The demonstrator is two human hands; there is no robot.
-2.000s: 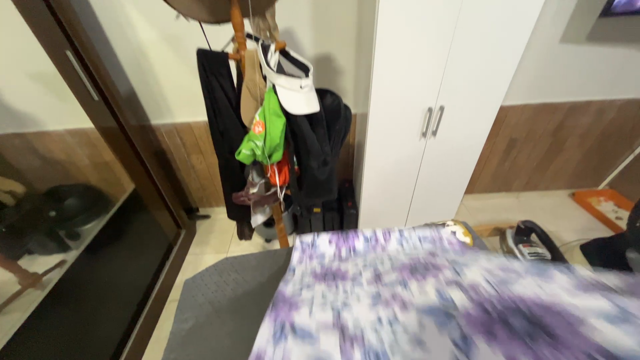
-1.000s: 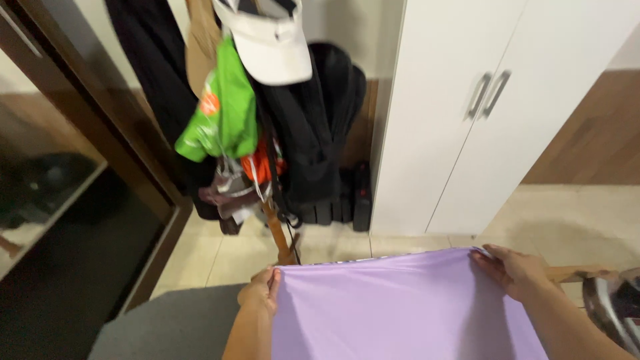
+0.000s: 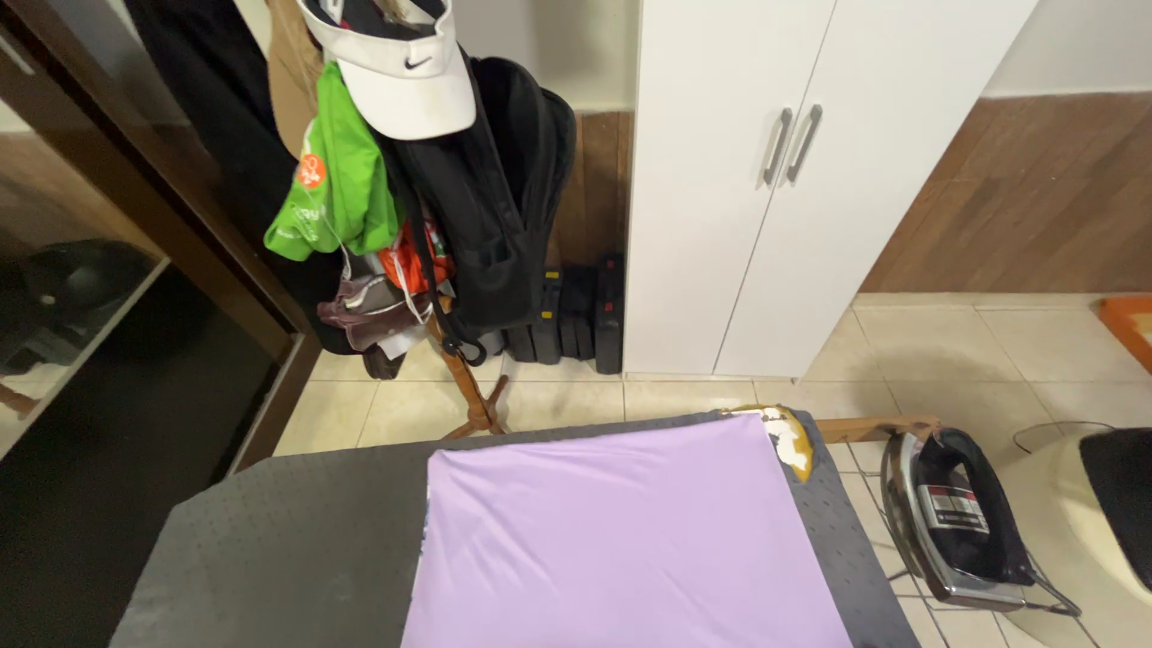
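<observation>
Neither of my hands shows in the head view now. A plain lilac cloth lies over the grey cover of an ironing board, with some creases near its far edge and left side. A thin patterned strip shows along the cloth's left edge. The cloth's near end runs out of the bottom of the view. By its far right corner the board cover has a torn, worn patch. An electric iron rests on a wire rack to the right of the board, its metal soleplate facing left.
A wooden coat stand holds a white visor, a green bag and a black backpack. Black cases stand behind it. A white wardrobe stands beyond the board; a dark mirrored wardrobe is at left.
Both hands held the far corners of the lilac cloth one second ago; they have let go and left the view. Two seconds ago a purple and white floral side faced up.
</observation>
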